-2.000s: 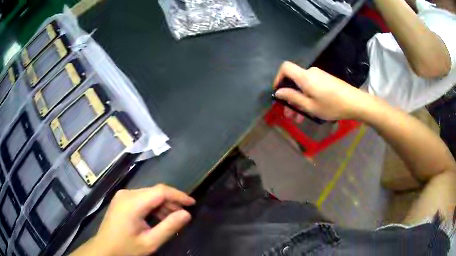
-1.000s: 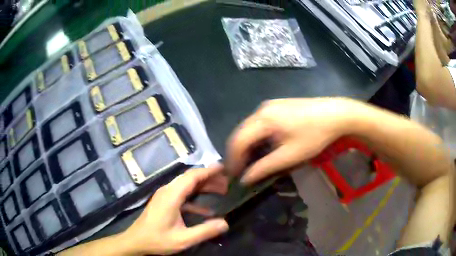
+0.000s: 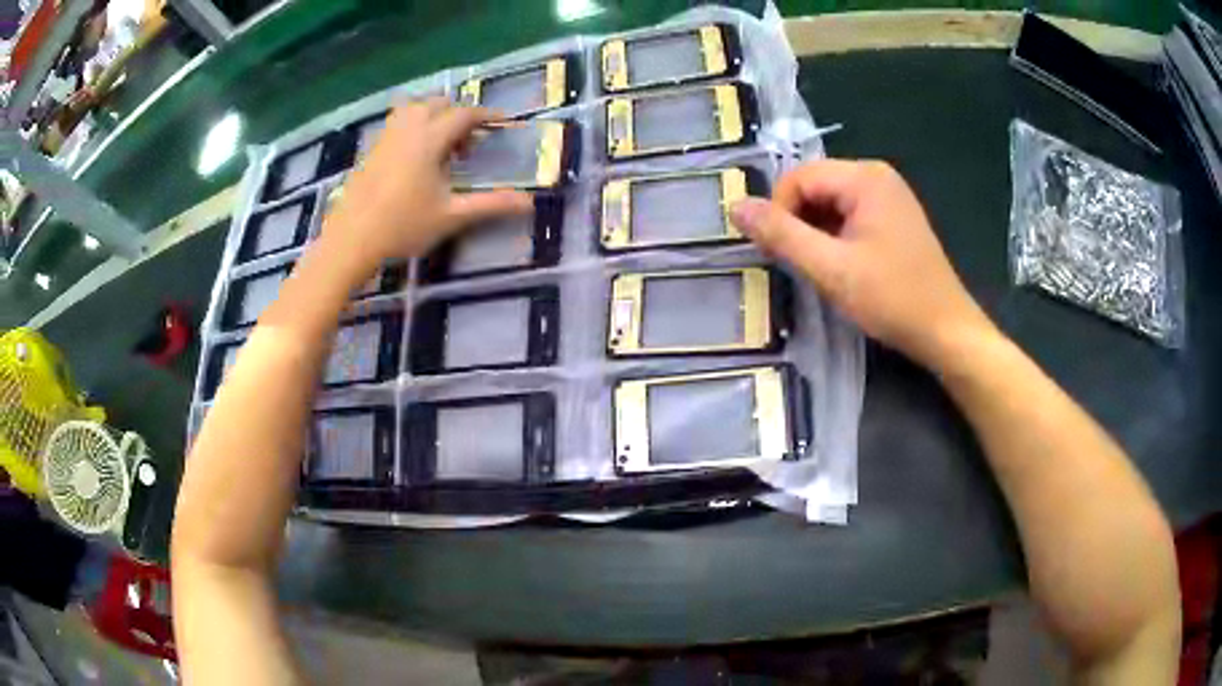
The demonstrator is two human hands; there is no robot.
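A blister tray with a crinkled whitish liner (image 3: 579,442) holds phone frames, some gold-ended, some plain black. My left hand (image 3: 436,181) spans a gold-ended phone frame (image 3: 547,154) in the second column from the right, fingertips at its top edge and thumb at its lower edge. My right hand (image 3: 864,248) has its thumb and a fingertip at the right end of another gold-ended frame (image 3: 677,211) in the rightmost column; whether they grip it is unclear. A clear bag of small silver metal parts (image 3: 1096,235) lies on the bench at the right.
A black flat slab (image 3: 1079,74) lies behind the bag. Part of a tray stack (image 3: 1197,81) shows at the far right. A yellow fan (image 3: 38,395), a white fan (image 3: 87,476) and a red stool (image 3: 134,603) stand at the left. The green conveyor belt runs behind the tray.
The view has turned left over the tray. My hands have moved apart from working together at the bench edge. A gold-ended frame now sits in the previously empty pocket under my left hand.
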